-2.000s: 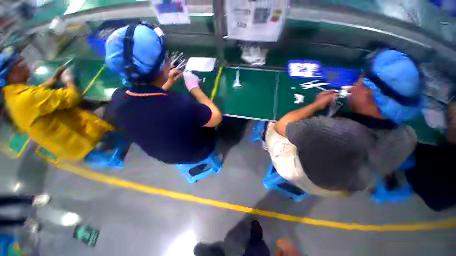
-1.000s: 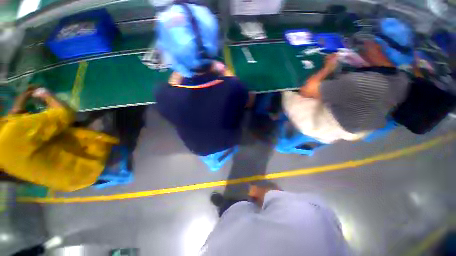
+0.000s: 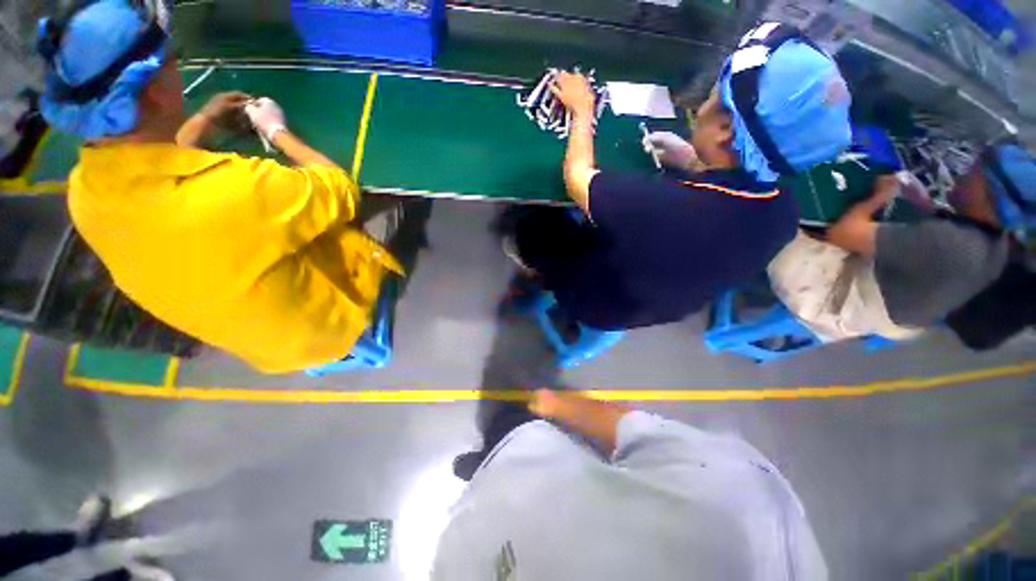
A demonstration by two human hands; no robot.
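My right hand (image 3: 548,401) is small and blurred at the lower middle, ahead of my grey sleeve and shirt; its fingers and anything in them cannot be made out. My left hand is not in view. Beyond the yellow floor line stands a long green bench (image 3: 454,134). A pile of thin silver-white rods (image 3: 548,104) lies on it, under the bare hand of a person in a dark shirt. That person's other, pale-gloved hand holds a thin light part (image 3: 648,142). A white sheet (image 3: 640,100) lies between those hands.
A person in yellow (image 3: 222,244) sits at the left, one in dark blue (image 3: 693,244) at the middle right, one in grey (image 3: 937,255) farther right. Blue stools (image 3: 568,335), a blue bin (image 3: 369,32) and a green floor arrow sign (image 3: 351,540) also show.
The view has swung left, so the seated people appear farther right. The dark-shirted person's hand now reaches onto the rods. My grey shirt, absent at first, shows at the bottom.
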